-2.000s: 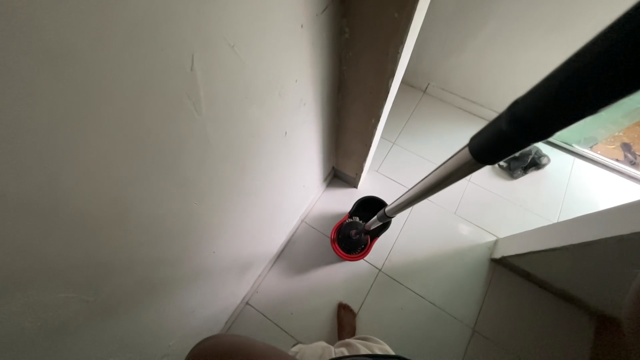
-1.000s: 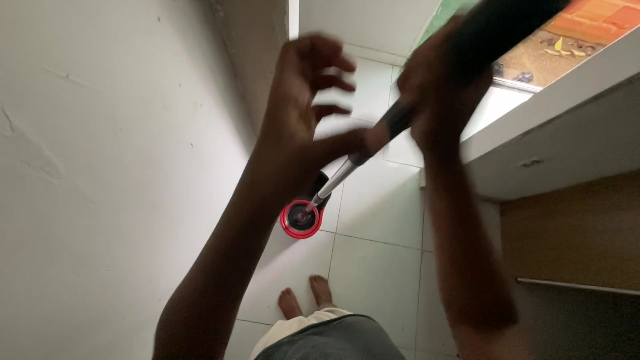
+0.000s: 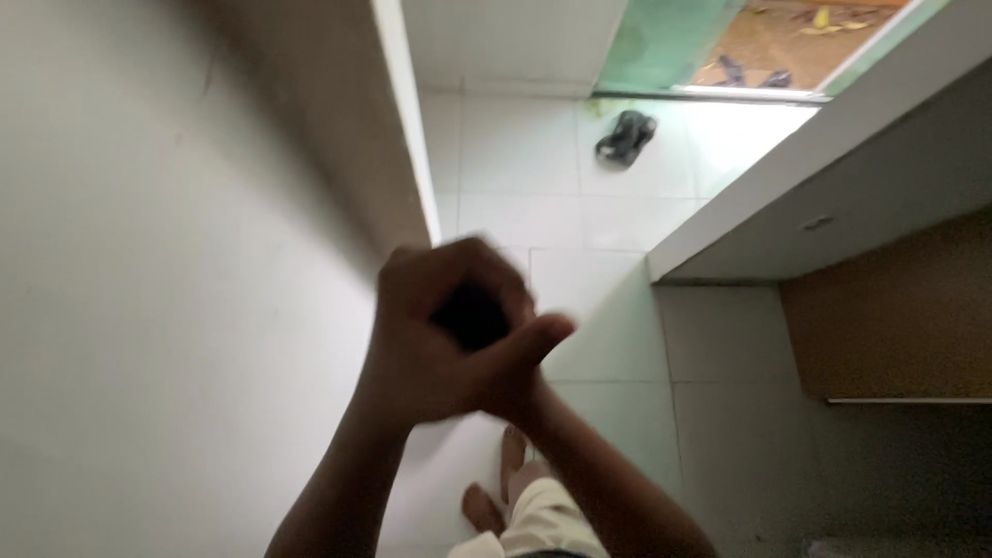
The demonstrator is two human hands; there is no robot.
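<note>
The black grip of a mop handle (image 3: 471, 316) points up at the camera, seen end-on in the middle of the head view. Around it wraps my left hand (image 3: 418, 341), its thumb extended to the right. Directly beneath, my right hand (image 3: 511, 399) is against the same handle, largely covered by the left one. Both hands are somewhat blurred. The rest of the pole and whatever is at its lower end are hidden behind the hands.
A wall (image 3: 155, 310) runs along the left, ending at a door-frame edge (image 3: 407, 124). A black object (image 3: 626, 139) lies on the white floor tiles near a glass door (image 3: 666, 46). A low partition (image 3: 736, 178) and brown wooden panel (image 3: 891, 318) stand right.
My left hand, apart from the grip with fingers spread one second ago, is now closed around it. The handle now stands end-on to the camera, and the red bucket seen earlier is out of sight.
</note>
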